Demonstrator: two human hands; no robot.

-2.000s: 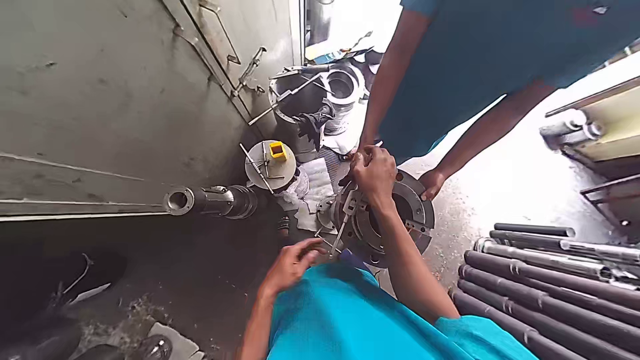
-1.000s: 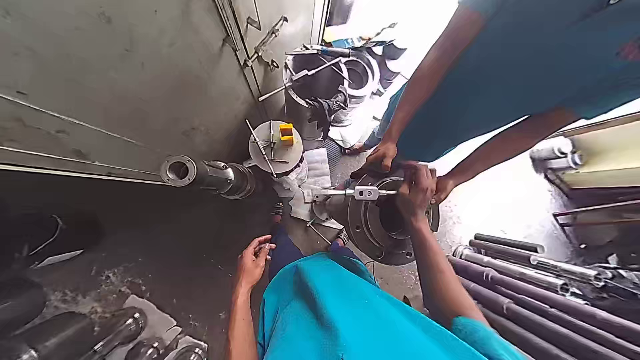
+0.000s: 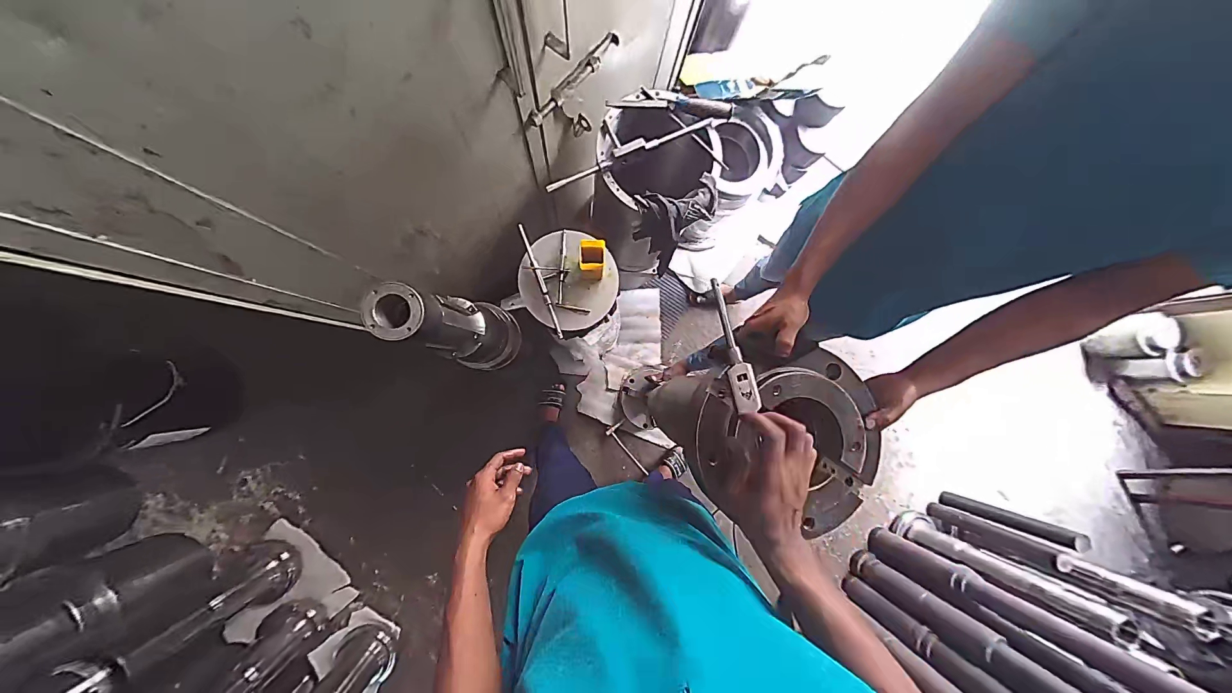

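Observation:
My right hand (image 3: 775,472) grips one handle of a tap wrench (image 3: 743,385), whose other handle points up and away from me. The wrench lies over the rim of a round flanged metal housing (image 3: 837,385) with bolt holes and a wide bore; the fingers hide its near end. Lower left of the housing, my left hand (image 3: 496,493) hangs with fingers slightly bent and holds nothing. A person opposite has one hand (image 3: 778,316) at the housing's far edge and the other hand (image 3: 890,399) on its right rim.
A round-topped stand (image 3: 577,308) bears a yellow holder (image 3: 592,257) and tap wrenches. Behind it is a large metal cylinder (image 3: 626,226) with tools across its top. A flanged shaft (image 3: 448,327) stands left. Metal rods (image 3: 972,597) lie right; dark cylinders (image 3: 125,577) lie lower left.
The tap wrench has turned from lying sideways across the housing to pointing away from me, with my right hand now at its near end. My left hand stays apart from the housing.

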